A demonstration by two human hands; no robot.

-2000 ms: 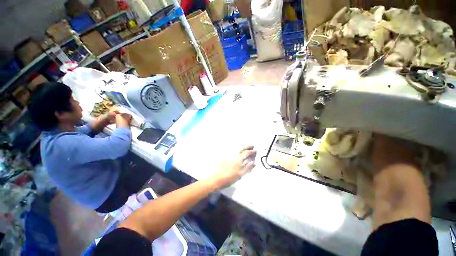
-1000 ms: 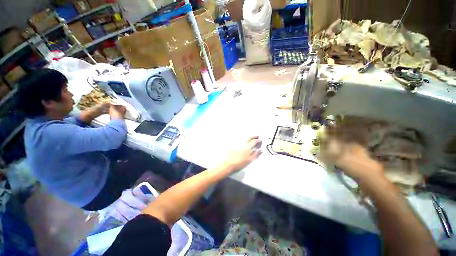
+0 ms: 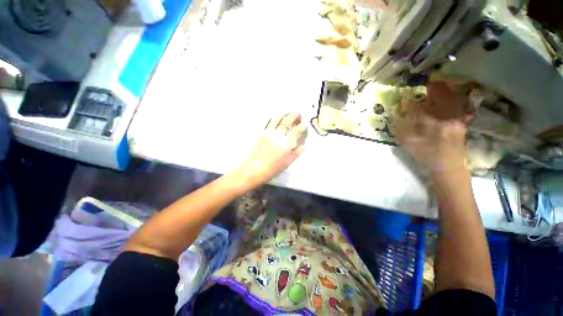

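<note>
My left hand (image 3: pixel 271 148) rests on the white sewing table (image 3: pixel 204 105), left of the machine bed, fingers slightly curled, holding nothing that I can see. My right hand (image 3: pixel 432 126) is blurred, under the machine head (image 3: pixel 512 55), at the crumpled beige fabric pile (image 3: pixel 494 133); whether it grips a piece cannot be told. The yellowish bed plate (image 3: pixel 364 120) shows between my hands, with the shiny slide plate (image 3: pixel 336 94) at its upper left and a thin dark loop (image 3: pixel 318 126) at its left corner. The needle area is partly hidden by the head.
Slim dark metal tool (image 3: pixel 503 197) lies at the table's right. A neighbouring machine (image 3: pixel 92 123) with a dark phone-like device (image 3: pixel 49 99) stands left. Beige scraps (image 3: pixel 338 24) lie behind the bed. Below are my cartoon-print apron (image 3: pixel 296 265), a blue basket (image 3: pixel 398 265) and lilac cloth (image 3: pixel 92 241).
The view has tipped down towards the table and apron. My right hand has drawn back from deep under the machine arm and stays by the pile. My left hand remains left of the bed.
</note>
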